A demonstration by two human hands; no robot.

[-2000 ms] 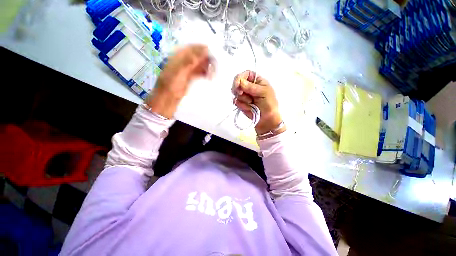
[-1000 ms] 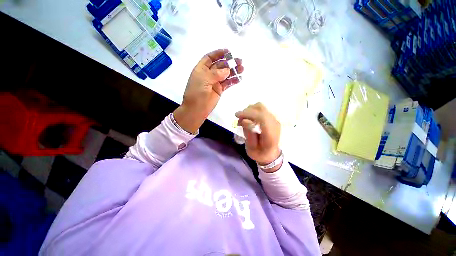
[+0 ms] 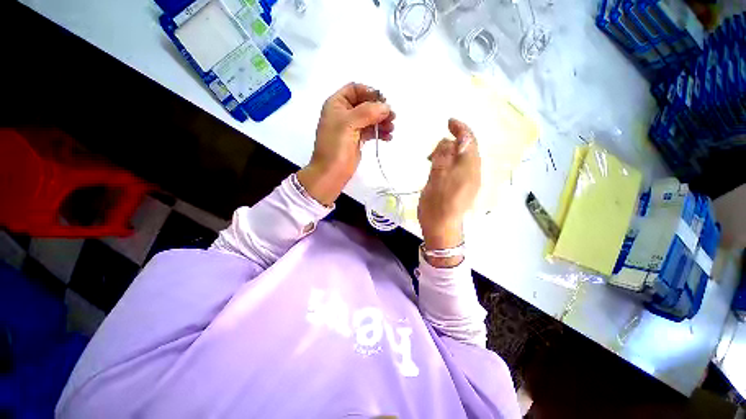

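Note:
My left hand (image 3: pixel 348 131) pinches one end of a thin white cable between thumb and fingers, above the table's front part. The cable (image 3: pixel 383 211) runs down from these fingertips into a small loose coil that hangs between my hands at the table's front edge. A strand runs from the coil toward the palm side of my right hand (image 3: pixel 451 176). My right hand is raised with its index finger and thumb lifted; whether its other fingers grip the strand is hidden.
Flattened blue-and-white cartons (image 3: pixel 245 74) lie at the left. Coiled white cables (image 3: pixel 415 20) lie at the back. A yellow packet (image 3: pixel 599 209), a dark cutter-like strip (image 3: pixel 541 214) and bundled cartons (image 3: pixel 667 245) are at the right. A red stool (image 3: pixel 61 184) stands at lower left.
My right hand has moved up and right, and its fingers have opened out. The coil now hangs between the hands. My left hand has turned, still pinching the cable end.

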